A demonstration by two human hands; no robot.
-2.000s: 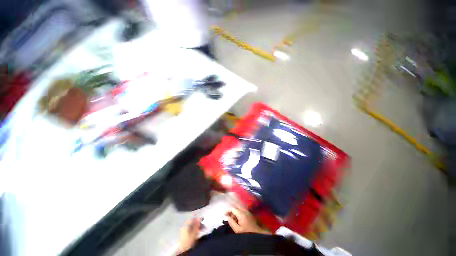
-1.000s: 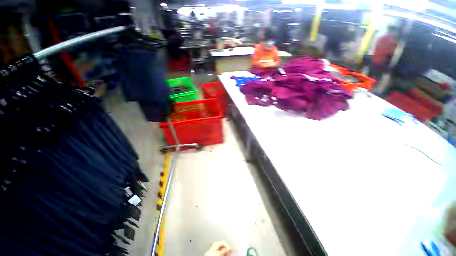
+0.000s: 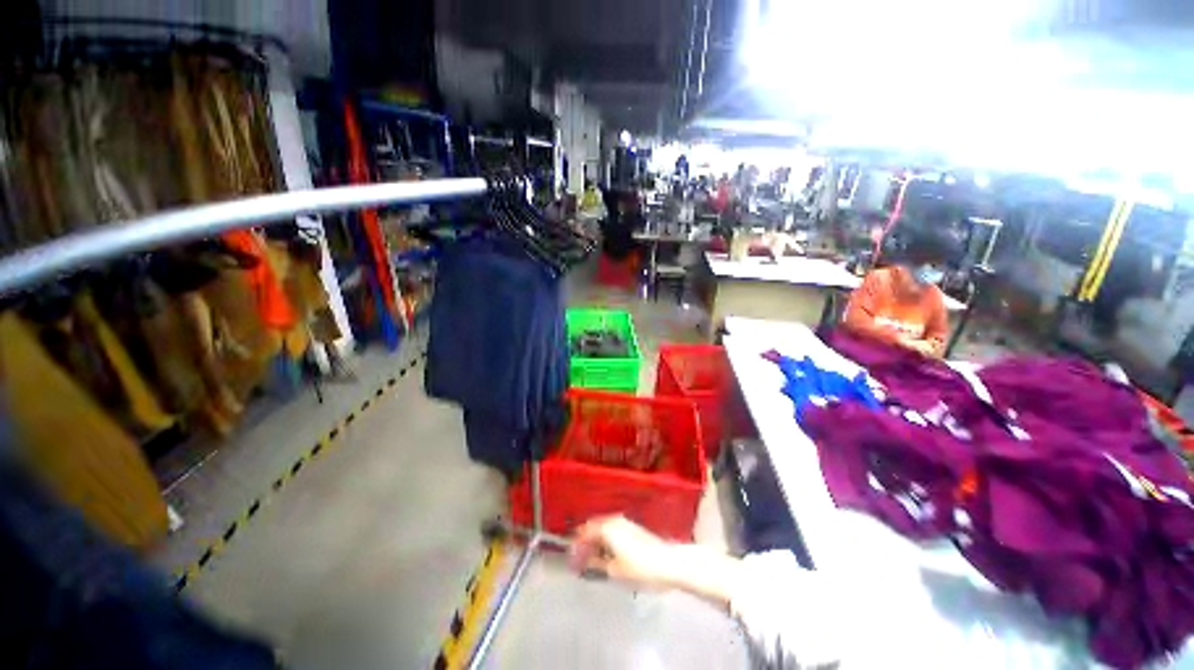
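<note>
My right hand (image 3: 621, 550) reaches in from the lower right in a pale sleeve. It is small and blurred, in front of the lower end of the garment rail (image 3: 314, 199); I cannot tell whether it holds anything. My left hand is not in view. Navy trousers (image 3: 498, 327) hang from black hangers (image 3: 530, 216) at the rail's far end. More dark navy cloth (image 3: 79, 576) shows blurred at the lower left edge.
An open red crate (image 3: 615, 497) stands beyond my hand, with a green crate (image 3: 602, 373) behind it. A white table (image 3: 773, 432) on the right bears maroon garments (image 3: 995, 458) and blue cloth (image 3: 832, 386). A person in orange (image 3: 897, 308) is behind it. Brown garments hang left.
The view has swung from the table and bagged stack towards the rail and moved closer to its far end. My right hand and sleeve now show more fully, extended forward.
</note>
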